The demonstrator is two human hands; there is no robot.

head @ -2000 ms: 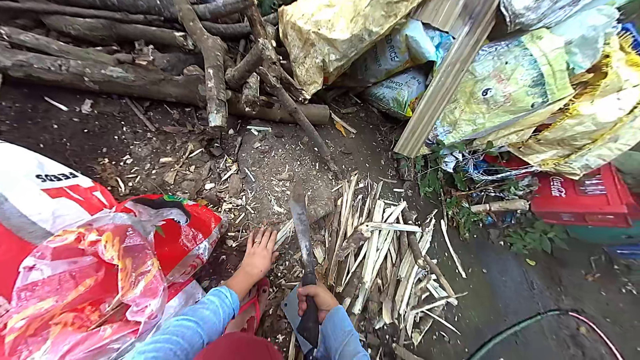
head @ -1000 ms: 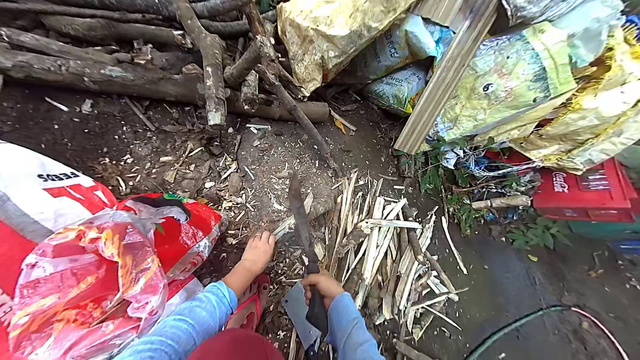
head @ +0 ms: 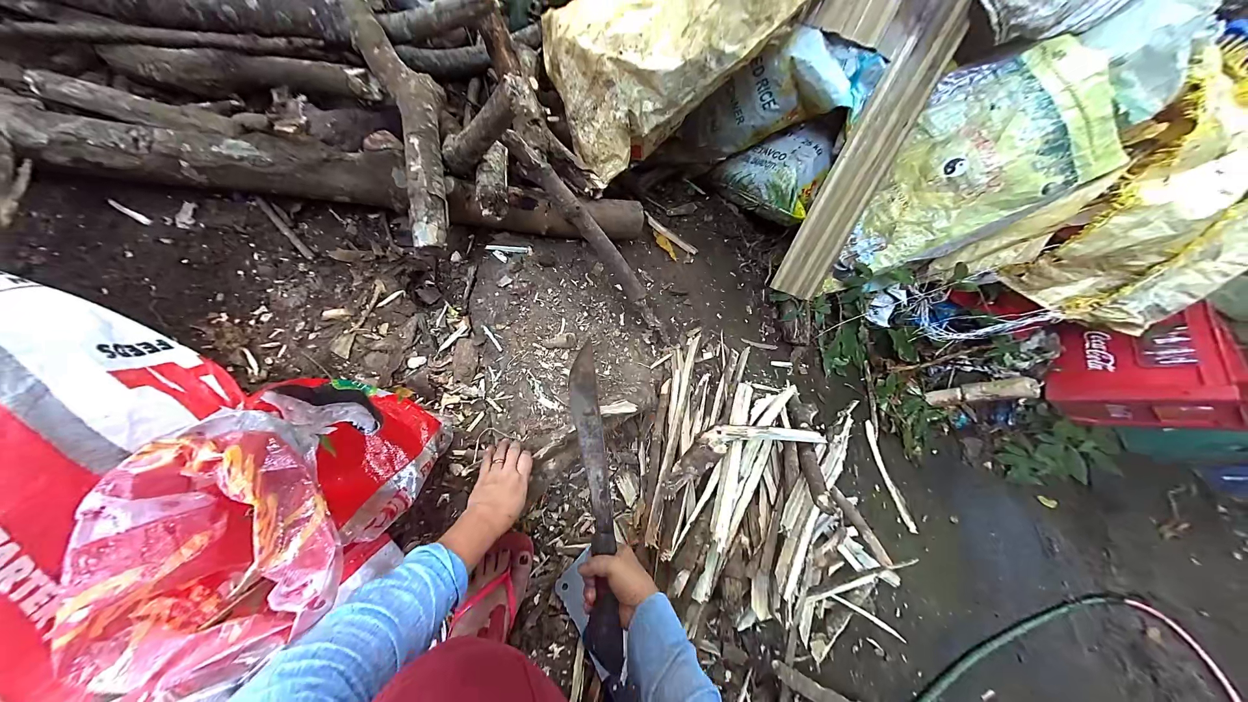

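My right hand [head: 616, 577] grips the dark handle of a machete [head: 588, 429], whose worn blade points away from me over the ground. Beneath that hand lies a flat metal blade [head: 573, 591], partly hidden. My left hand [head: 500, 483] is lowered to the left of the machete, its fingers at one end of a stick [head: 561, 441] lying on the dirt; whether it holds the stick I cannot tell. Right of the machete a pile of split wood sticks [head: 746, 468] covers the ground.
Logs and branches [head: 214, 161] are stacked at the back left. A red and white feed sack [head: 58, 409] and a clear plastic bag [head: 210, 546] lie at left. Filled sacks [head: 985, 166], a ridged board [head: 868, 156], a red crate [head: 1146, 366] and a hose [head: 1033, 624] are at right.
The machete has tilted, its tip staying near the same spot two seconds ago and then left of the sticks, as my right hand shifted slightly. My left hand remains low beside it.
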